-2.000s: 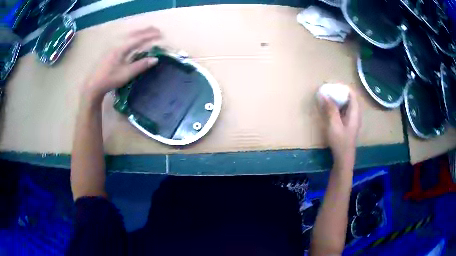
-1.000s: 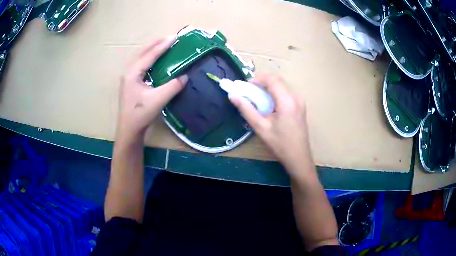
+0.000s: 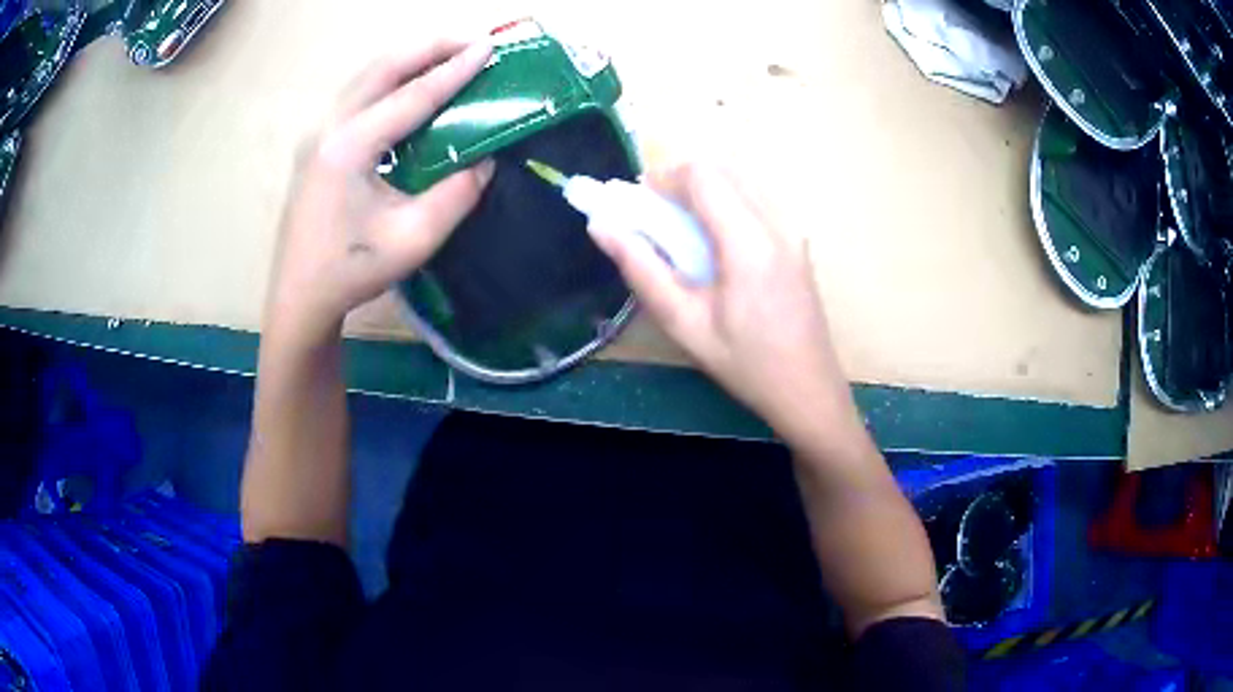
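A green housing [image 3: 494, 115] with a dark inner panel [image 3: 530, 257] lies in front of me, its raised glossy end away from me and its pale rim near the bench edge. My left hand [image 3: 372, 189] grips the housing's raised end on the left, thumb on top. My right hand [image 3: 737, 277] holds a white glue bottle [image 3: 649, 227] tilted, its yellowish-green tip over the panel near the raised end. I cannot tell whether the tip touches the panel.
Overlapping housings [image 3: 1102, 210] are at the right, beside a crumpled white cloth [image 3: 953, 47]. More housings [image 3: 165, 30] are at the upper left. Below the green bench edge [image 3: 974, 422] are a blue crate with housings [image 3: 984, 541], a red stool [image 3: 1152, 511] and stacked blue crates [image 3: 122, 581].
Two seconds ago the bottle was at the right, away from the housing; it is now over the panel. The housing was turned so its raised end faces away. Since one second ago, the tip shifted slightly left.
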